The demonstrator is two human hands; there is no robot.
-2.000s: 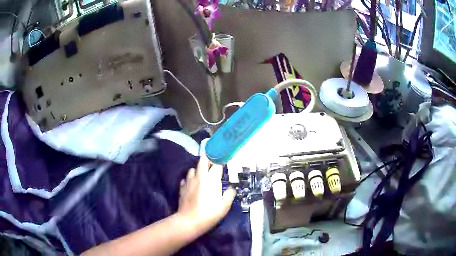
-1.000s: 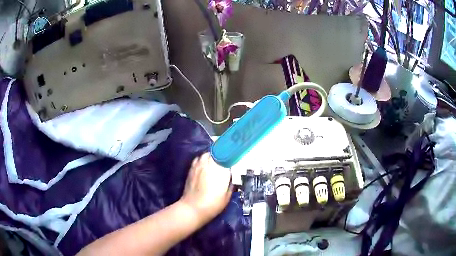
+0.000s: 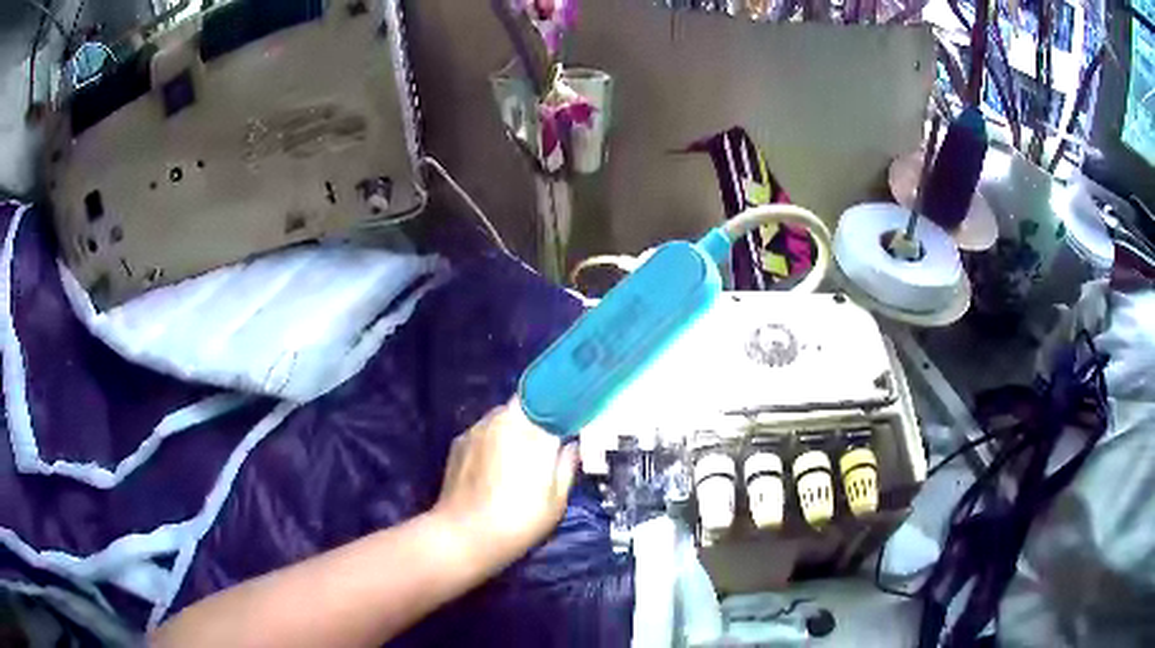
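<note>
The dark purple quilted garment panel (image 3: 367, 367), with white padding edges, covers the left and lower middle. My left hand (image 3: 507, 475) is closed on it, left of the serger's needle area (image 3: 640, 475); its fingertips are partly hidden under the blue lamp head (image 3: 621, 336). My right hand is not in view. The cream serger (image 3: 811, 361) has a row of dials (image 3: 788, 487), one of them yellow. A white strip (image 3: 659, 582) hangs at its front. The stitching point is too blurred to read.
A tipped-back beige machine head (image 3: 253, 152) stands behind left. A glass with pink flowers (image 3: 586, 120) and a brown board (image 3: 811, 101) are behind. A white spool (image 3: 899, 260) and purple cone (image 3: 953, 171) stand behind right. Dark purple cords (image 3: 1001, 506) hang at right.
The purple panel has shifted and bunches higher behind my left hand, covering part of the white cord. My hand has moved slightly left and closed more. The white strip at the serger's front looks wider.
</note>
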